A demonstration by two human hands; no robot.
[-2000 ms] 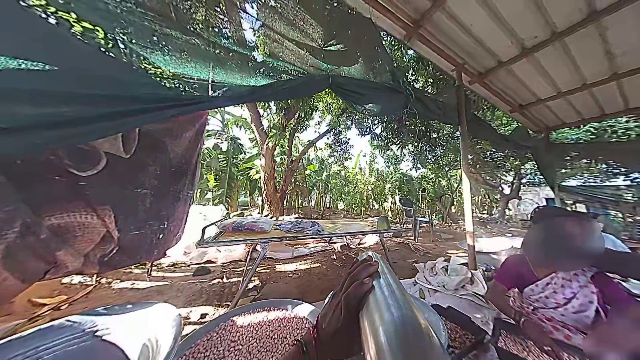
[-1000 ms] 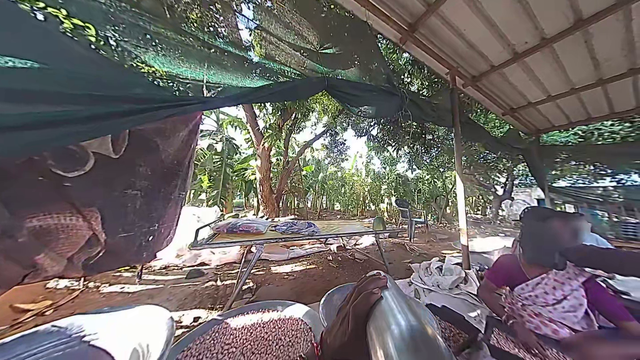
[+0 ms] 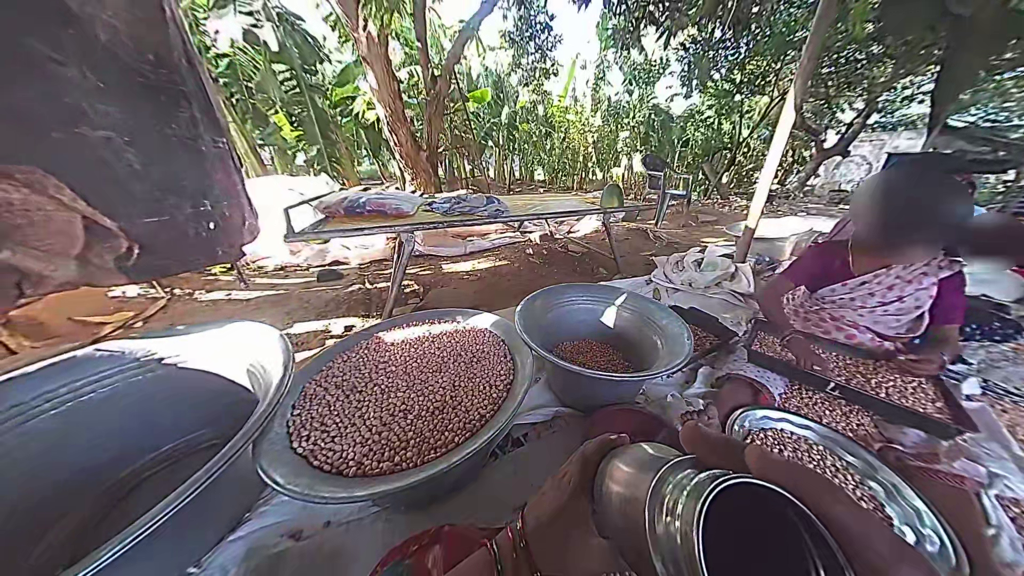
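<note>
My left hand [image 3: 572, 500], with bangles at its wrist, grips the left side of a shiny steel pot [image 3: 636, 488]. The pot is tilted, its dark mouth turned towards me. My right hand [image 3: 720, 452] lies along the pot's far right side; its fingers are partly hidden. Beyond them stands a deep metal basin [image 3: 604, 308] with a small heap of reddish-brown nuts or seeds [image 3: 594, 356] at its bottom. Left of it, a wide metal basin [image 3: 280, 476] is heaped with similar pieces [image 3: 404, 396]. A steel plate [image 3: 860, 456] with more pieces is at the right.
A large metal tub [image 3: 276, 352] stands at the far left. A person [image 3: 864, 280] sits at the right, hands over a dark tray [image 3: 888, 420] of pieces. Crumpled cloth [image 3: 704, 280] lies near a wooden post [image 3: 788, 124]. A cot-like frame [image 3: 480, 218] and a chair [image 3: 668, 188] stand behind.
The view has dipped a lot. The steel pot's mouth now shows, facing me; before, only its outside was seen, with one hand on it.
</note>
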